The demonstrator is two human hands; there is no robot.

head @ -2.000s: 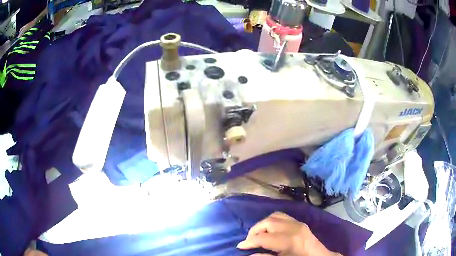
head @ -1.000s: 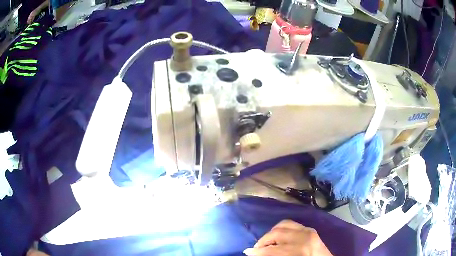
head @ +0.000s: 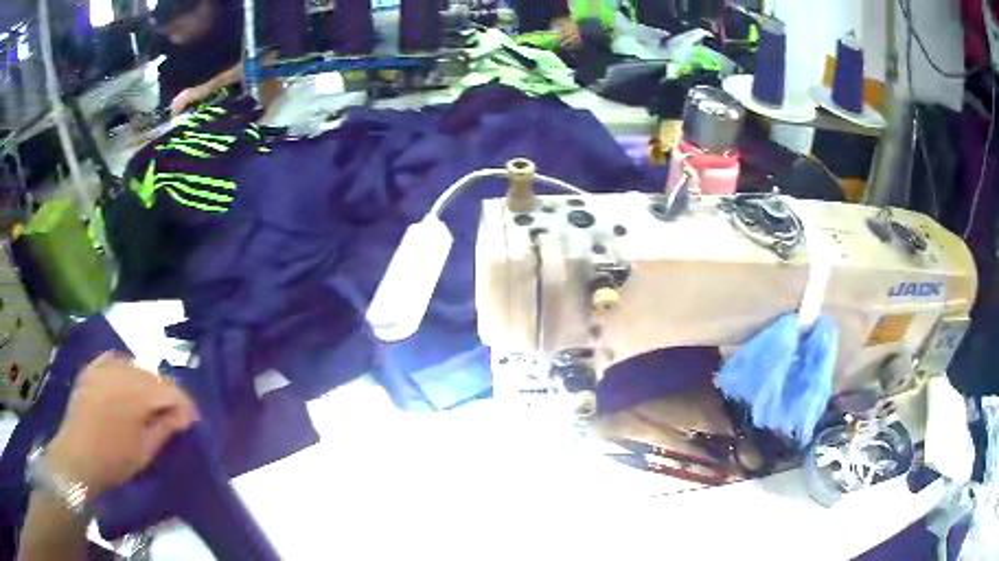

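My left hand [head: 115,422], with a band at the wrist, is raised at the lower left. Its fingers are closed on a navy fabric piece [head: 203,493] that hangs down over the table's left part and is slightly blurred. My right hand is not in view. The cream sewing machine [head: 701,263] marked JACK stands at the right. Its needle area is lost in the glare of the white lamp [head: 410,279]. Snips [head: 685,466] with a reddish handle lie on the machine bed, beside dark loop handles.
A large navy fabric pile [head: 329,219] lies behind the machine. A blue tassel [head: 780,373] hangs from its arm above a round clear dish [head: 860,458]. A pink flask [head: 707,142] and thread cones [head: 769,68] stand behind. A green box [head: 68,258] is at left; a person [head: 197,55] sits beyond.
The view has swung up and left. My left hand has come up into view with the fabric piece. My right hand and the navy fabric in front of the needle have left the view.
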